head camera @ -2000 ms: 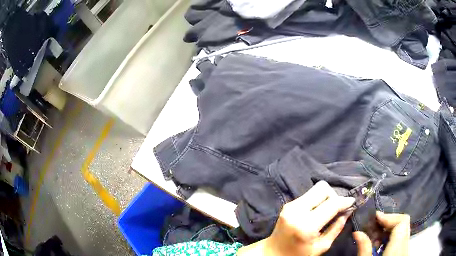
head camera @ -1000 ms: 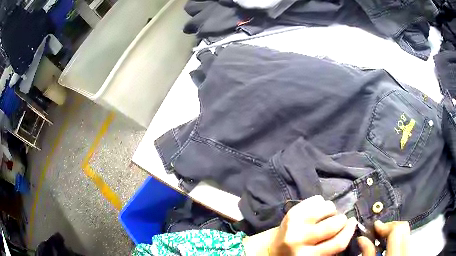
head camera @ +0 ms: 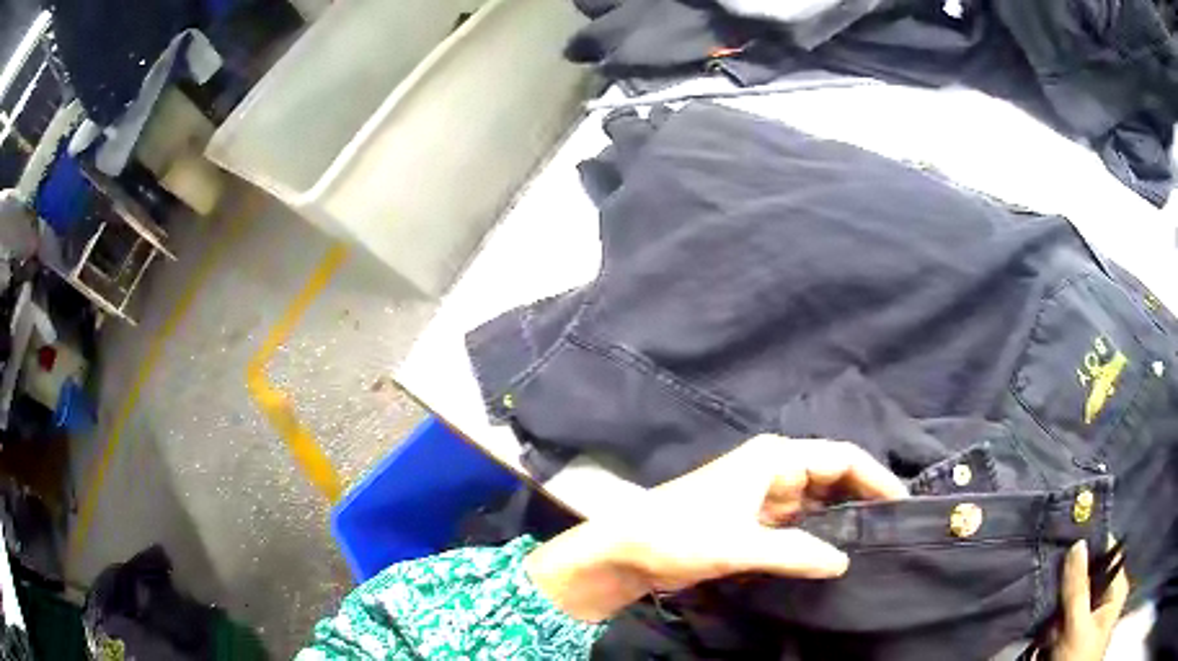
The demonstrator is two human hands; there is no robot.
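A dark grey denim garment (head camera: 827,258) lies across the table, with a yellow embroidered logo (head camera: 1103,385) on its patch pocket at the right. A dark button band (head camera: 904,522) with gold metal buttons (head camera: 965,520) is stretched level in front of me. My left hand (head camera: 736,517) is at the band's left end, thumb in front and fingers bent above, loosely around the cloth. My right hand (head camera: 1088,604) is partly hidden at the band's right end, fingertips on the cloth. Small dark pointed blades (head camera: 1116,558), perhaps thread snips, show beside its fingers.
More dark garments (head camera: 827,52) lie along the table's far side. A blue bin (head camera: 420,497) stands below the table's left edge. A large off-white tub (head camera: 426,155) stands beyond it on the speckled floor with yellow lines. Dark cloth (head camera: 149,600) lies at the lower left.
The view has shifted left. The hands have moved apart, and the button band, earlier bunched between them, now stretches across with its buttons facing up. My right hand has moved to the right.
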